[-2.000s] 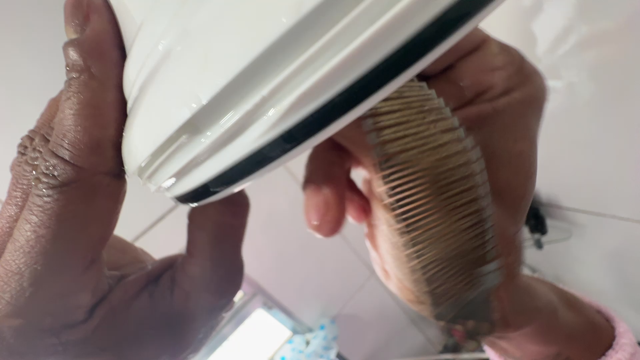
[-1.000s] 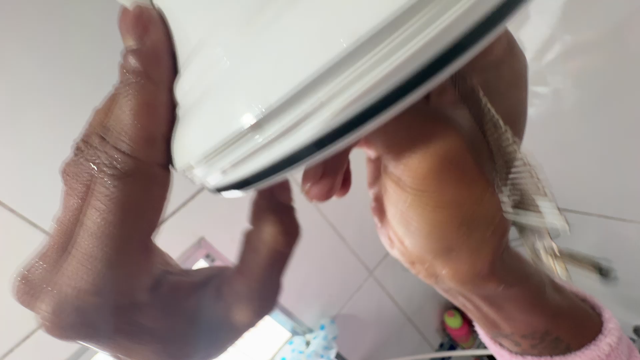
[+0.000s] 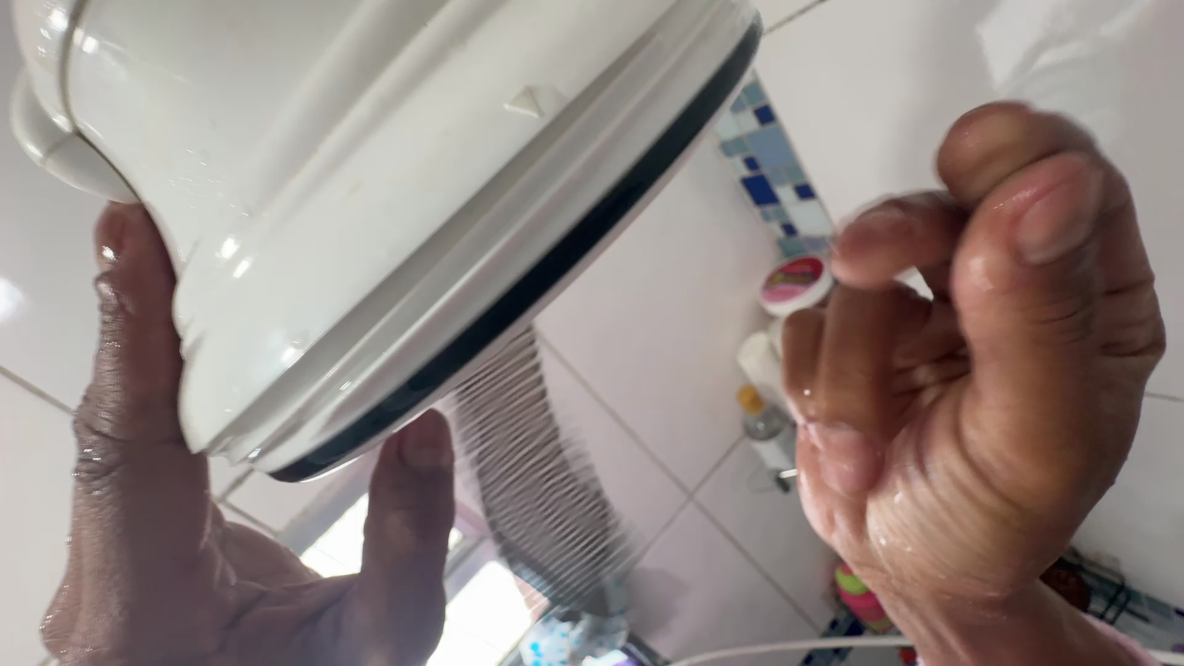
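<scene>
A glossy white plastic fixture (image 3: 351,213) with a dark band round its rim, possibly a shower head, fills the upper left. My left hand (image 3: 222,518) grips its lower left edge, fingers along the side and thumb at the dark-banded rim. To the right, clear of the fixture, my wet right hand (image 3: 980,370) is loosely curled; nothing shows in it. Between the hands, a blurred, ribbed grey band (image 3: 546,472) extends down from behind the rim; what it is I cannot tell.
White tiled walls (image 3: 629,388) surround the hands, with a blue mosaic strip (image 3: 772,166) at upper right. A round-lidded container (image 3: 795,282) and a yellow-capped bottle (image 3: 766,421) stand beyond my right hand. A bright window (image 3: 481,610) and a white cable (image 3: 786,645) show below.
My right hand has moved from beneath the rim out to the right, away from the fixture. The ribbed band, earlier across or beside that hand, now appears left of it. My left hand stays on the fixture.
</scene>
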